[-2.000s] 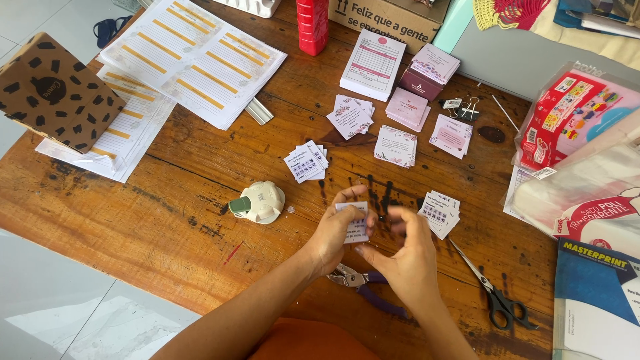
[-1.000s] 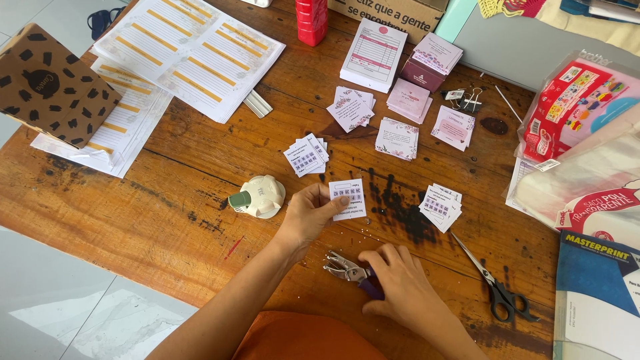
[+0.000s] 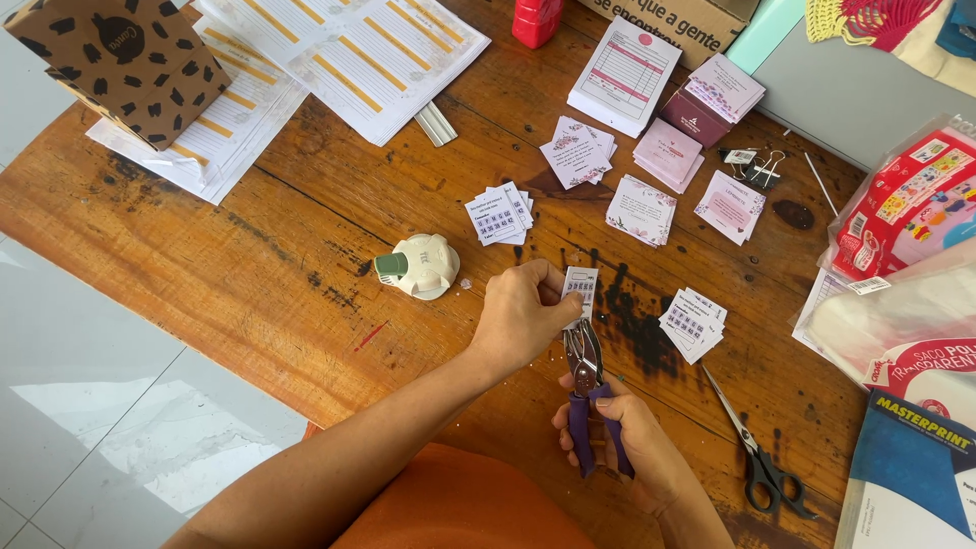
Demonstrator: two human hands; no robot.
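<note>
My left hand (image 3: 526, 309) pinches a small printed card tag (image 3: 581, 284) between thumb and fingers. Around the purple handles of a metal hand-held hole punch (image 3: 584, 374) my right hand (image 3: 621, 431) is closed; the jaws meet the tag's near edge. Whether they have pierced it I cannot tell. A fanned pile of similar tags (image 3: 499, 215) lies beyond my left hand, and another pile of tags (image 3: 692, 324) is to the right. A white and green craft punch (image 3: 419, 265) sits left of my left hand.
Black-handled scissors (image 3: 755, 450) lie at the right. Farther back are stacks of floral cards (image 3: 642, 210), a pad of printed forms (image 3: 624, 76), binder clips (image 3: 755, 168) and a cardboard box (image 3: 679, 30). Plastic packages (image 3: 907, 206) line the right side; a spotted paper bag (image 3: 122, 69) stands on sheets at left.
My right hand has picked up the hole punch from the table and brought it to the tag. The tag in my left hand is turned, its printing now upside down.
</note>
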